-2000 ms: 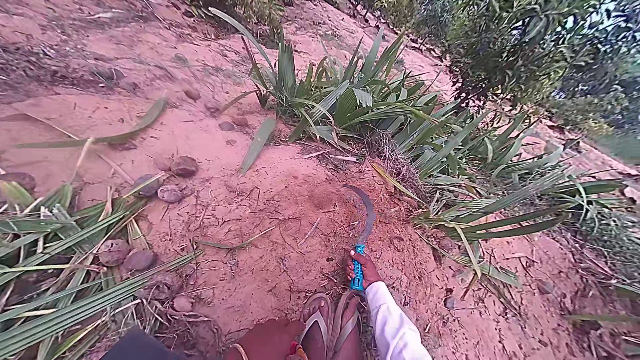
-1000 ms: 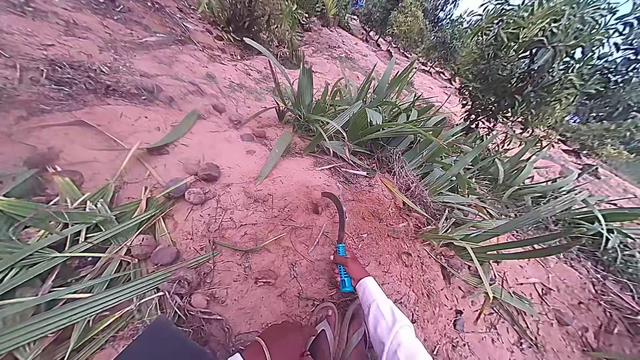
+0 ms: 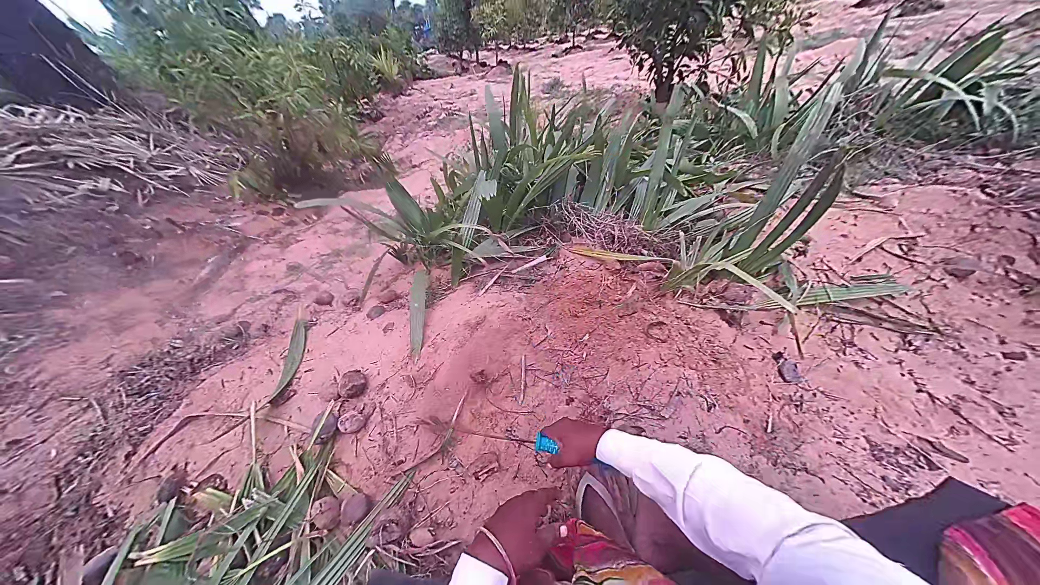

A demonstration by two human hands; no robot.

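Observation:
My right hand, in a white sleeve, is closed around the turquoise handle of a sickle at the lower middle. The thin dark blade points left, low over the sandy ground, and its outline is blurred. My left hand, with a bangle at the wrist, is lower down beside a red and yellow patterned cloth; its fingers are partly hidden. A sandalled foot shows between the hands.
Cut long green leaves lie at the lower left among round brown stones or husks. A row of strap-leaved plants grows ahead. Bushes and a small tree rise behind, with dry fronds at the left.
The sickle has turned from pointing up and away to pointing left. My left hand now shows more fully, near the patterned cloth. The view has swung.

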